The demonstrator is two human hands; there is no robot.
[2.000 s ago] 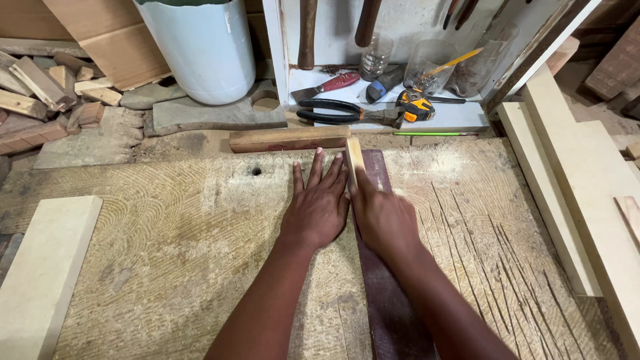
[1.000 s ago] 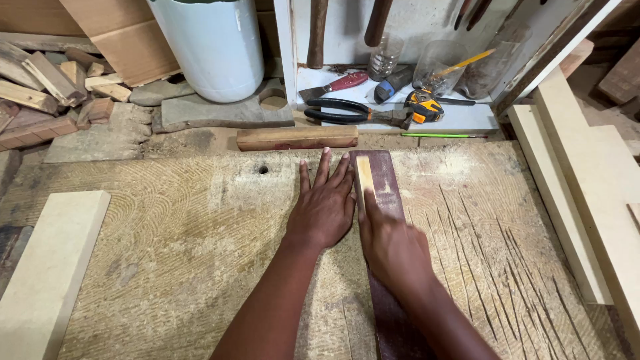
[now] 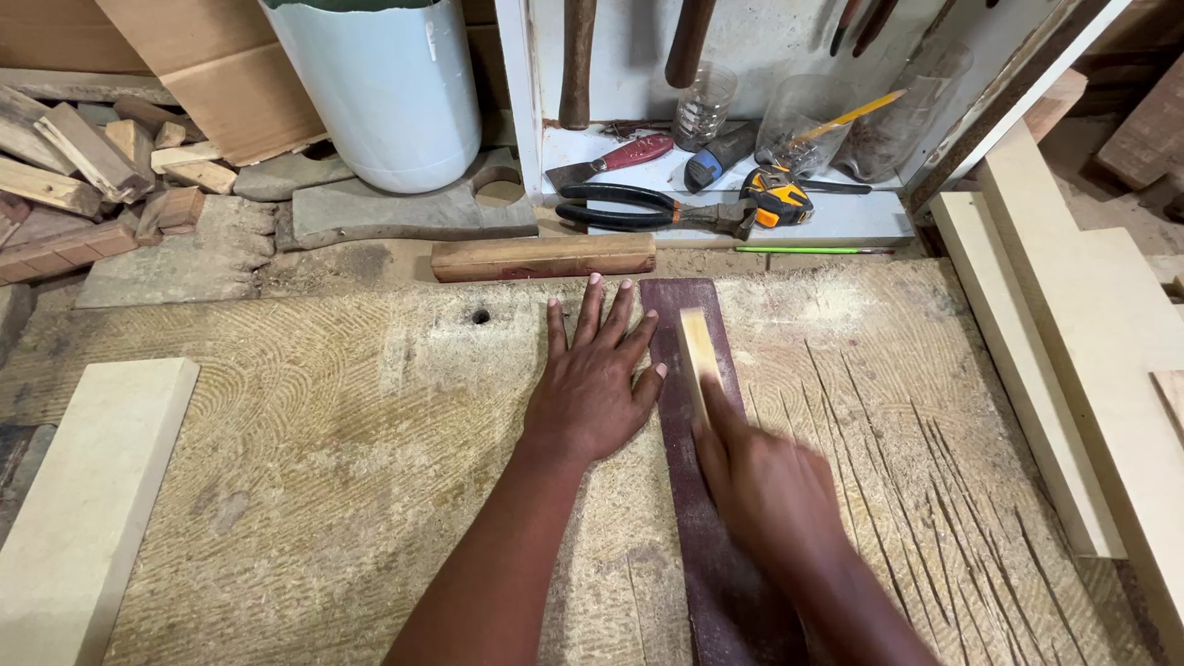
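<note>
A long dark maroon strip, seemingly sandpaper, (image 3: 689, 518) lies on the worn wooden bench top (image 3: 305, 518), running from its back edge toward me. My left hand (image 3: 592, 393) is flat on the bench with fingers spread, its fingertips at the strip's left edge. My right hand (image 3: 772, 486), slightly blurred, grips a small pale wooden piece (image 3: 696, 347) on top of the strip; its near end is hidden by the fingers. Behind my left fingertips lies a reddish-brown wood block (image 3: 544, 257).
Beyond the bench lie black-handled pincers (image 3: 629, 208), a tape measure (image 3: 775, 196), a putty knife (image 3: 615, 159) and a green pencil (image 3: 814, 250). A pale board (image 3: 102, 499) lies at left; more boards (image 3: 1091, 305) stand right. Behind are a white bucket (image 3: 388, 92) and wood offcuts (image 3: 83, 157).
My right hand has shifted along the strip with the pale piece, which was at the strip's far left edge two seconds ago. My left hand remains flat beside the strip.
</note>
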